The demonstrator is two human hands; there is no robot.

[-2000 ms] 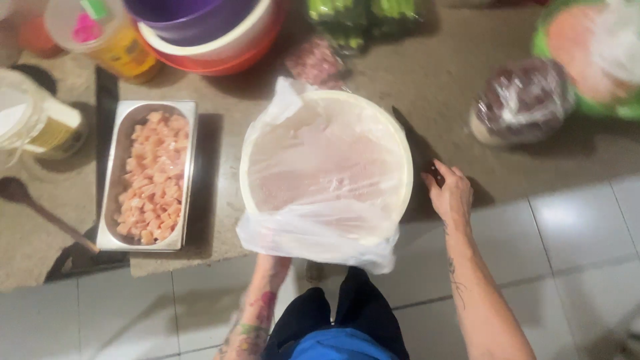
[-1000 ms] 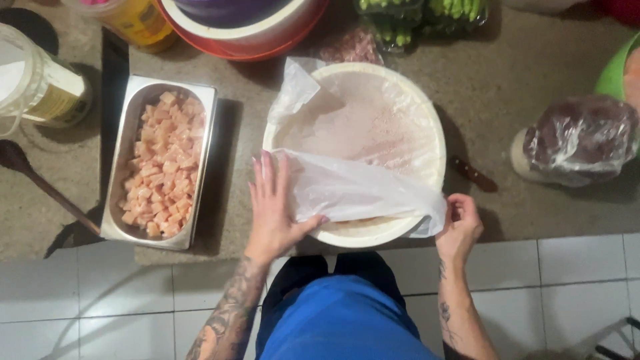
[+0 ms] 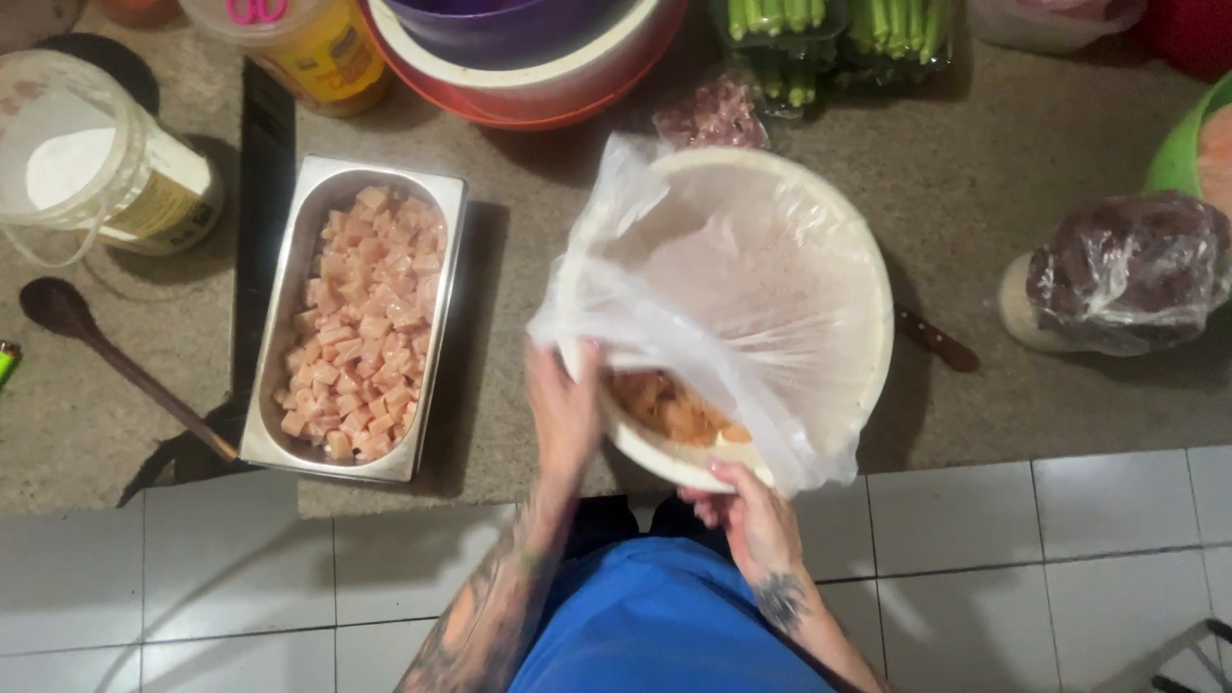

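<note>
A round cream-coloured basin (image 3: pixel 874 289) stands at the counter's front edge, mostly covered by a thin clear plastic sheet (image 3: pixel 760 260). At its near left the sheet is folded back, and orange-brown food (image 3: pixel 669 409) shows inside. My left hand (image 3: pixel 566 409) grips the basin's left rim with the plastic at its fingertips. My right hand (image 3: pixel 746 505) holds the near rim, thumb on top, beside the bunched plastic edge. Left of the basin lies a steel pan (image 3: pixel 423 423) of diced pale pink meat (image 3: pixel 361 337).
A wooden-handled knife (image 3: pixel 938 342) lies right of the basin, partly hidden. Wrapped dark meat (image 3: pixel 1126 274) lies further right. Stacked bowls (image 3: pixel 539 106), packed green vegetables (image 3: pixel 789 48) and a bag of meat (image 3: pixel 712 111) are behind. A wooden spoon (image 3: pixel 125 366) and white tub (image 3: pixel 115 183) stand left.
The plastic's near edge has been folded back, so the food shows. My right hand has moved left from the basin's right side to its near rim.
</note>
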